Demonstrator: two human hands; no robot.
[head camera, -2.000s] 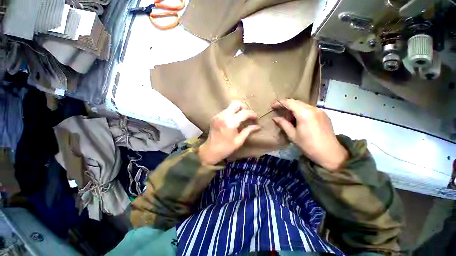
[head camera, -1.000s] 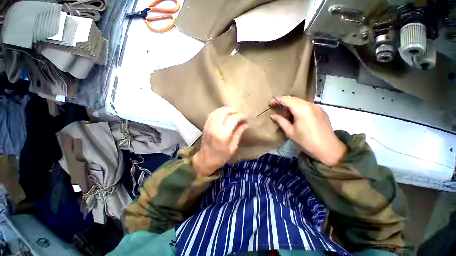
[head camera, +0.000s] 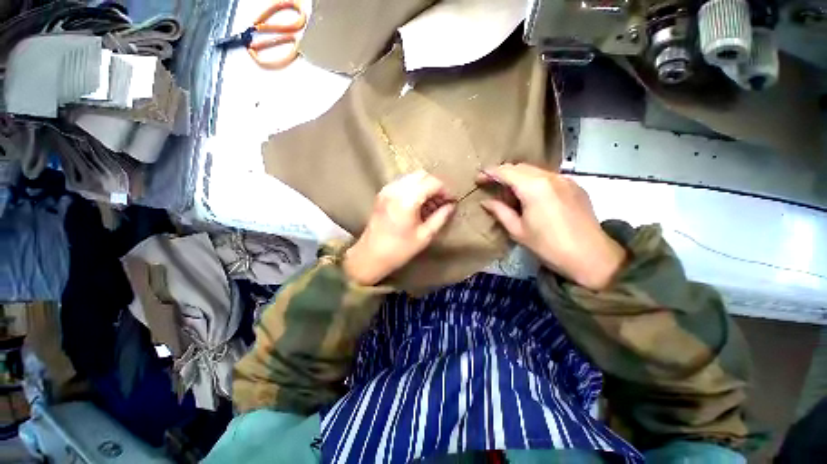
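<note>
A tan-brown panel (head camera: 435, 136) lies over the table's front edge, with a pale piece (head camera: 462, 34) folded over at its top. A thin dark thread (head camera: 467, 194) runs between my two hands above the panel. My left hand (head camera: 401, 220) is at its left end, thumb and forefinger together on it. My right hand (head camera: 549, 217) is at its right end, the thread at its forefinger, the thumb a little apart below. The fingertips are small and slightly blurred. A yellowish stitch line (head camera: 395, 145) runs down the panel left of centre.
Orange-handled scissors (head camera: 276, 36) lie at the table's upper left. The grey sewing machine head (head camera: 598, 27) with white knobs (head camera: 724, 32) stands at upper right, above a silver plate (head camera: 671, 156). Grey cut-piece bundles (head camera: 59, 77) are at upper left; a tied beige bundle (head camera: 204, 308) is below them.
My left hand has moved away from the thread, then back up to it. My right hand has stayed nearly in place. The whole view has shifted slightly.
</note>
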